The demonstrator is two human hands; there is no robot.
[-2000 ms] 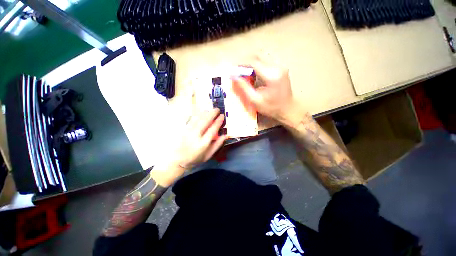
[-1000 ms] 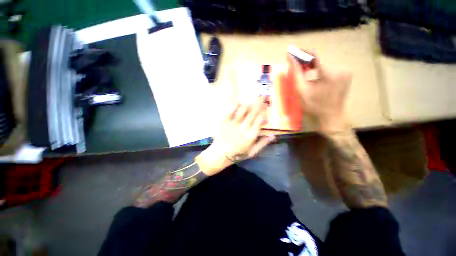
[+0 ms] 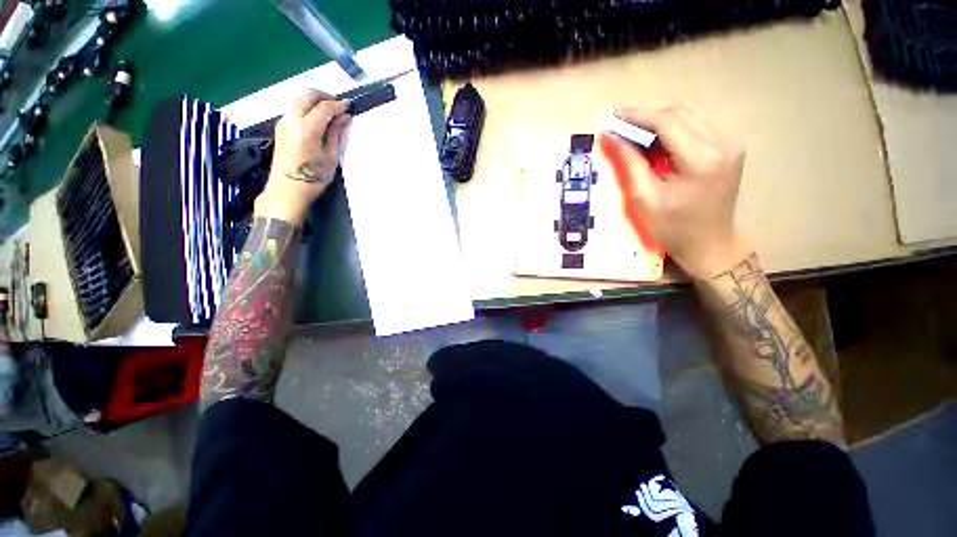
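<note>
A black elongated part [image 3: 574, 199] lies lengthwise on the pale fixture [image 3: 535, 236], between two dark squares. My right hand [image 3: 695, 189] is at the fixture's right side, closed around a short white-silver tool [image 3: 631, 130] with its pale end pointing up-left. My left hand [image 3: 313, 136] is away at the far end of the white sheet, its fingertips on the end of a black strip [image 3: 369, 99]. Whether the strip is lifted off the sheet cannot be told.
A separate black part [image 3: 463, 133] stands left of the fixture on cardboard [image 3: 777, 157]. The white sheet [image 3: 404, 231] lies further left, then striped layered strips [image 3: 194, 210] and a carton of black parts [image 3: 128, 173]. Ribbed black rows [image 3: 619, 26] line the back.
My left hand has left the fixture and moved up-left to the black strip, uncovering the part. My right hand still holds the tool beside the fixture. The camera view has shifted.
</note>
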